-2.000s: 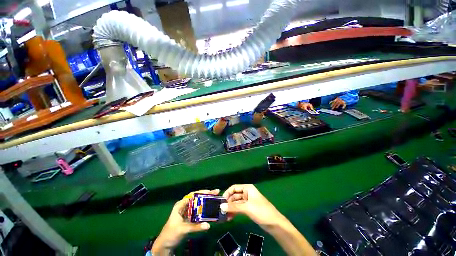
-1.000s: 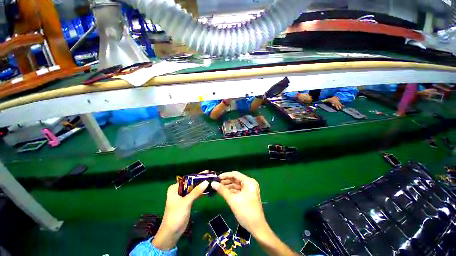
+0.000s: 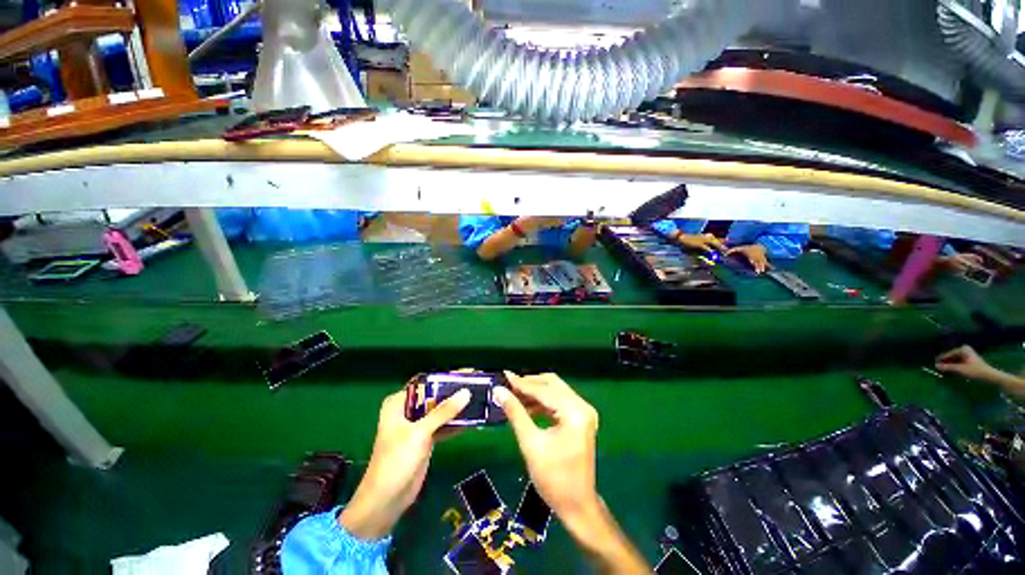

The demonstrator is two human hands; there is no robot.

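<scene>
A dark handset housing with a pale-edged screen module (image 3: 459,402) is held level in both hands, above the green bench. My left hand (image 3: 396,455) grips its left end, with the thumb on the screen. My right hand (image 3: 553,444) holds its right end, with the thumb pressing near the screen's right edge. The fingers behind the housing are hidden. Several loose screen modules (image 3: 480,494) with orange-yellow flex cables lie on the bench just below the hands.
A black glossy blister tray (image 3: 832,494) lies at right. Dark stacked parts (image 3: 309,500) and a white cloth (image 3: 171,557) lie at lower left. Handset parts (image 3: 301,357) rest on the green belt. A white shelf beam (image 3: 450,189) crosses ahead; workers' hands (image 3: 755,256) show beyond and another at right.
The view has shifted. The housing, earlier tilted with my right fingers at the screen edge, is now level with both thumbs on it. Another person's hand has appeared at far right.
</scene>
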